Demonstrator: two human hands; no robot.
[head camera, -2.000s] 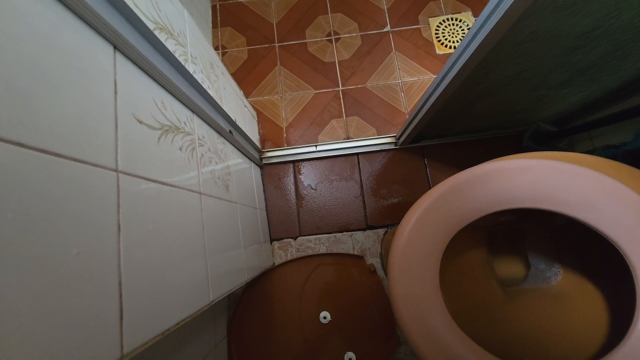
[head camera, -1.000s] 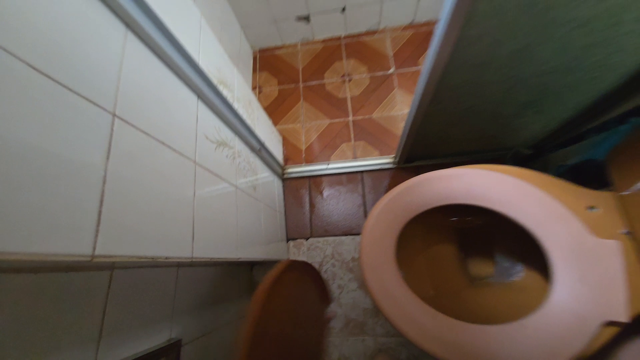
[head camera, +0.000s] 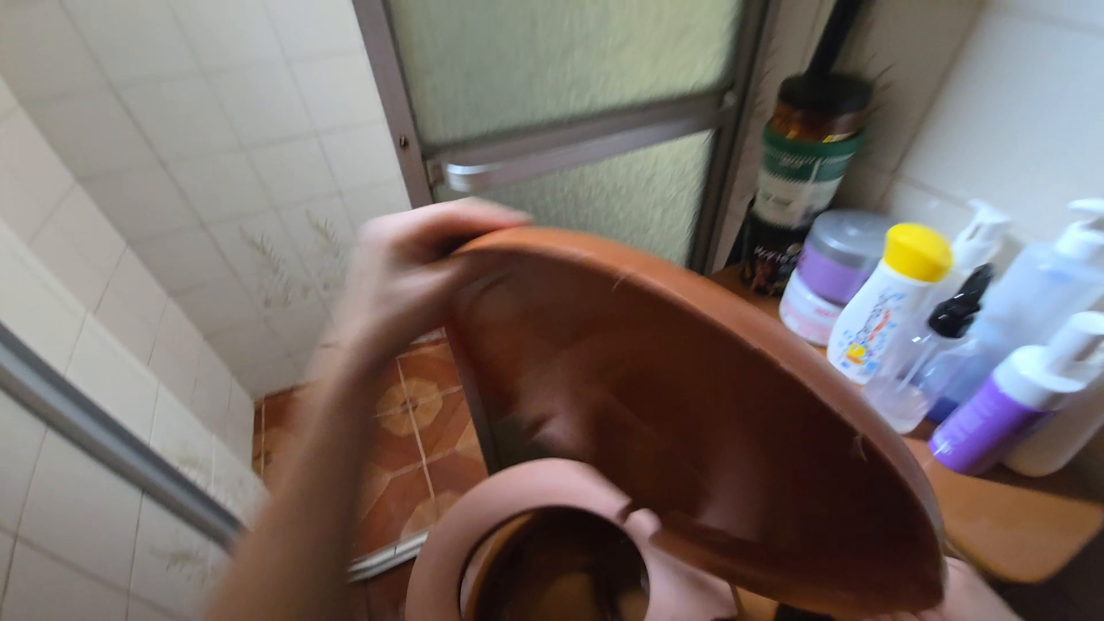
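A brown toilet lid (head camera: 690, 414) is held up and tilted over the toilet, its hollow side facing me. My left hand (head camera: 431, 250), blurred, grips the lid's upper left edge. At the lid's lower right corner my right hand (head camera: 975, 595) holds it, mostly hidden behind the edge and cut off by the frame. Below the lid, the pink toilet seat (head camera: 440, 552) lies on the brown toilet bowl (head camera: 552, 578), which is partly covered by the lid.
Pump bottles, a yellow-capped bottle (head camera: 888, 302) and stacked jars (head camera: 837, 267) crowd the brown tank top (head camera: 1009, 517) at right. Behind stands a framed frosted-glass shower door (head camera: 569, 69). White tiled wall (head camera: 78, 448) runs along the left.
The brown lid, low beside the bowl in the earlier frames, is now raised over the toilet. Both hands have come into view on it. The view has swung up and right.
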